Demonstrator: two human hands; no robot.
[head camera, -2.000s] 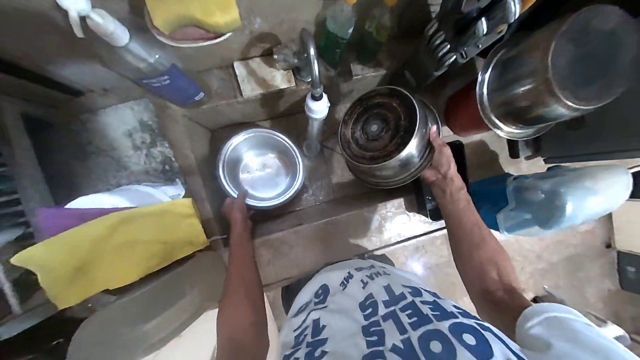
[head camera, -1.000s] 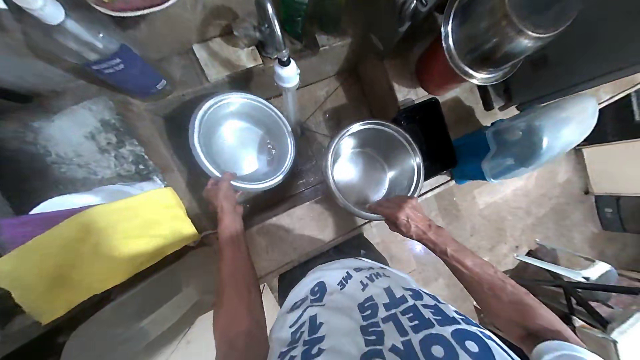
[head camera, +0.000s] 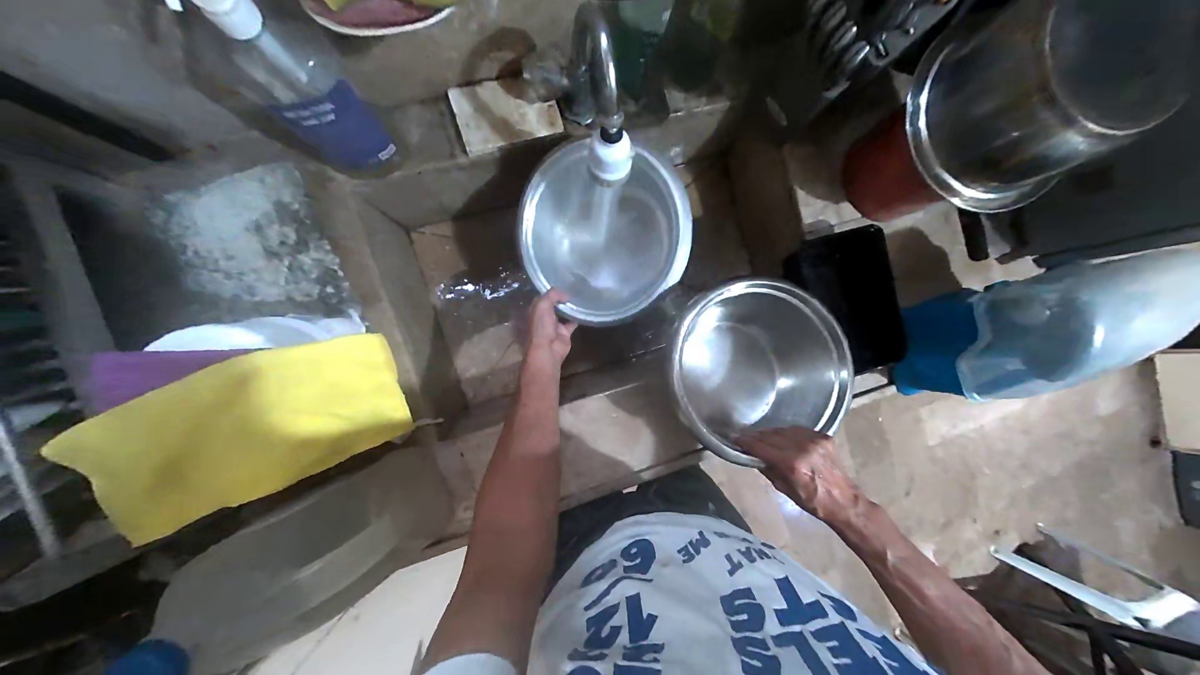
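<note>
My left hand (head camera: 551, 328) grips the near rim of a round metal pot (head camera: 647, 281), which sits under the white-tipped nozzle (head camera: 611, 157) of a curved metal faucet (head camera: 596, 66). Water runs from the nozzle into this pot. In my right hand (head camera: 802, 464) is the near rim of a second shiny metal pot (head camera: 764, 361), held to the right over the edge of the tiled sink (head camera: 600, 408). Its open mouth faces up, and its inside shows no contents. The two pots are close to each other.
A yellow cloth (head camera: 244, 422) hangs at the left. A spray bottle (head camera: 337, 122) stands at the back left. Right of the sink lie a black flat object (head camera: 848, 295), a red container (head camera: 881, 169), a large upturned metal pot (head camera: 1022, 103) and a clear-and-blue plastic container (head camera: 1078, 328).
The left pot has moved right, under the faucet, where water now runs into it. The right pot, earlier held with its blackened bottom showing, has its open mouth up.
</note>
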